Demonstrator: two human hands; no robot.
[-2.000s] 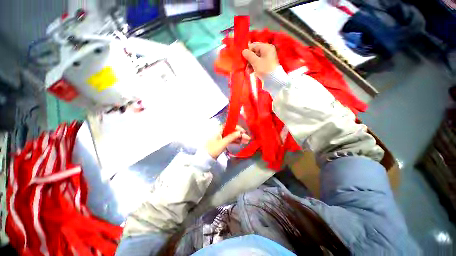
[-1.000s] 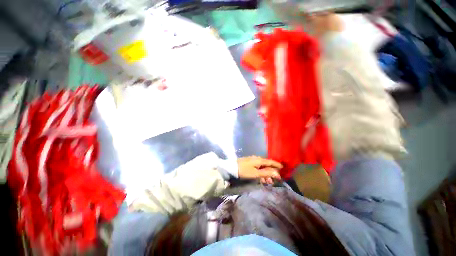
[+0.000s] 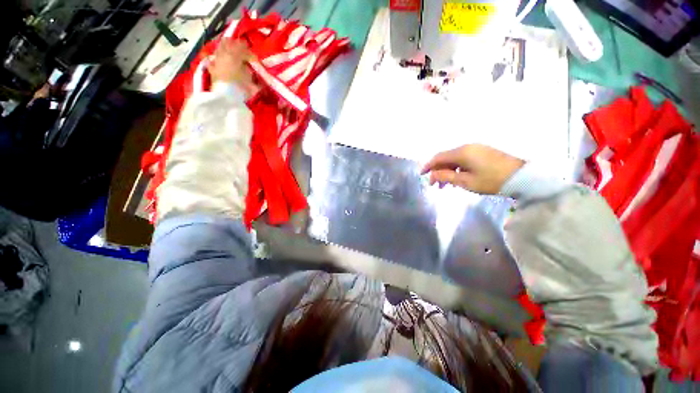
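Note:
My left hand (image 3: pixel 230 65) lies on the upper part of the left pile of red strips with pale stripes (image 3: pixel 280 130); whether its fingers grip a strip cannot be told. My right hand (image 3: pixel 476 169) is over the front table plate (image 3: pixel 376 203), below the machine head, with its fingers slightly bent and no strip visible in it. The right pile of strips (image 3: pixel 652 176) lies at the right, beside my right sleeve. The sewing machine head (image 3: pixel 414 31) is at the top centre, with dark metal parts around the needle area (image 3: pixel 426 69).
The white machine bed (image 3: pixel 460 111) surrounds the needle area. A green tabletop (image 3: pixel 614 61) lies behind. A brown cardboard box (image 3: pixel 138 169) and a blue container (image 3: pixel 84 230) are at the left. A red strip end (image 3: pixel 533 318) shows beside my right sleeve.
The view has swung left. My left hand has moved from the near table edge to the left pile. My right hand has left the right pile and is now over the plate.

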